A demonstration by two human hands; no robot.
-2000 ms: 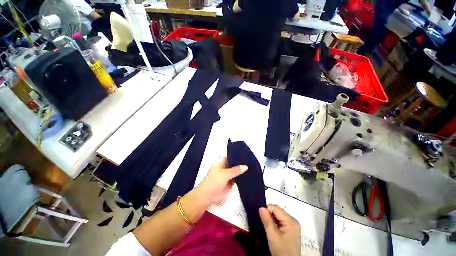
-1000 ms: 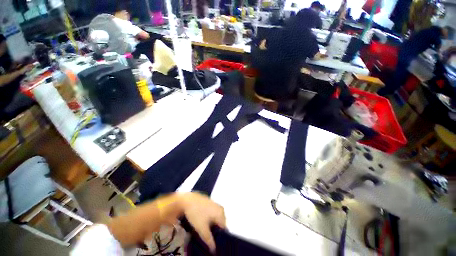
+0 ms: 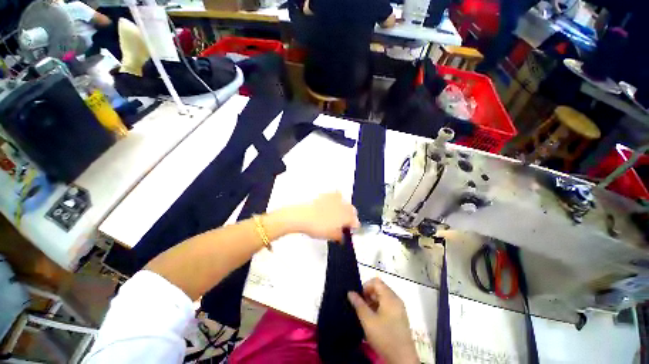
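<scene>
A dark fabric strip (image 3: 338, 298) hangs from the table toward my lap. My left hand (image 3: 331, 217) grips its upper end, just left of the needle area. My right hand (image 3: 381, 313) holds its right edge lower down. Another dark strip (image 3: 369, 170) lies straight behind the presser foot (image 3: 420, 231) of the off-white sewing machine (image 3: 484, 192). A thin dark tape (image 3: 443, 306) hangs over the table edge right of the needle.
A pile of dark strips (image 3: 206, 192) crosses the table at left. Scissors (image 3: 505, 274) with red and black handles lie under the machine arm. Behind are a red crate (image 3: 491, 106), a white tub (image 3: 231, 89) and a seated person (image 3: 338, 50).
The view has swung back down to the machine. My left hand has moved from the lap area up beside the needle with the strip, and my right hand has come into view.
</scene>
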